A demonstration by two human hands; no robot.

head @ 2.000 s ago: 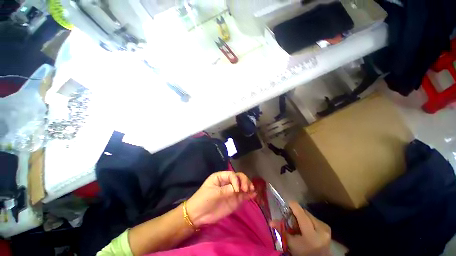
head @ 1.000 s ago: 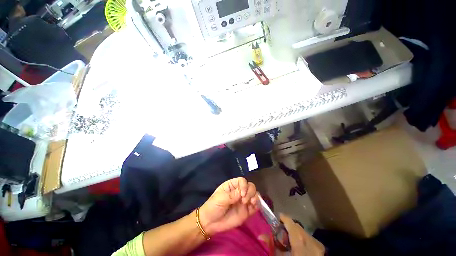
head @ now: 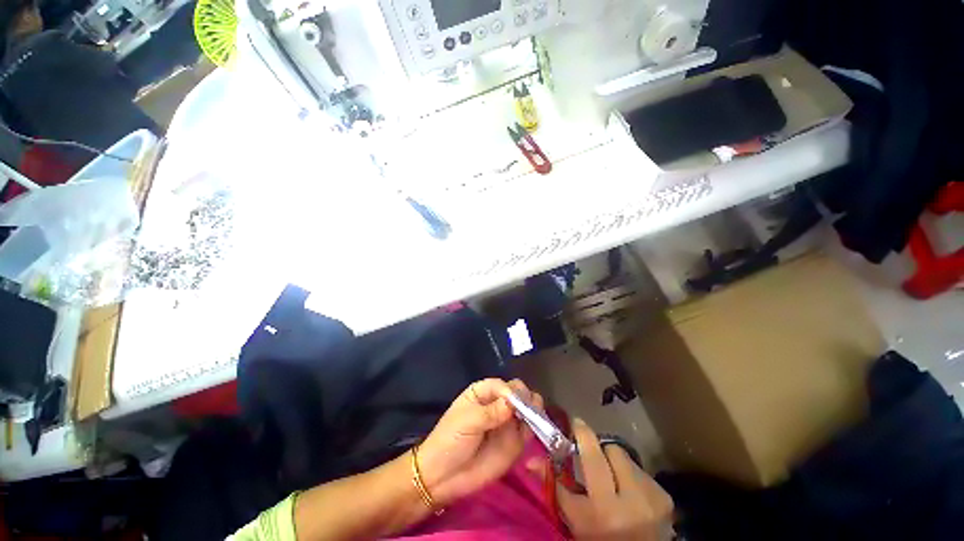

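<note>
My right hand [head: 613, 495] holds the scissors [head: 541, 425] by their red and dark handles, low in the middle of the view. The silver blades point up and left to the fingertips of my left hand [head: 473, 439]. My left thumb and fingers are pinched together at the blade tips. Anything between them is too small to tell. The dark garment piece [head: 402, 365] lies over my lap and the table edge, with a small pale mark near its corner.
The white table [head: 317, 254] bears a heap of small metal fasteners [head: 185, 248], a screwdriver or awl [head: 428, 217], red snips [head: 531, 150] and yellow snips [head: 525, 109]. A shallow box [head: 819, 106] is right of the sewing machine [head: 576, 48]. A large cardboard box [head: 761, 370] stands below.
The scissors' blades have moved up and left to my left fingertips; before, they were lower and to the right of them. The head view has shifted.
</note>
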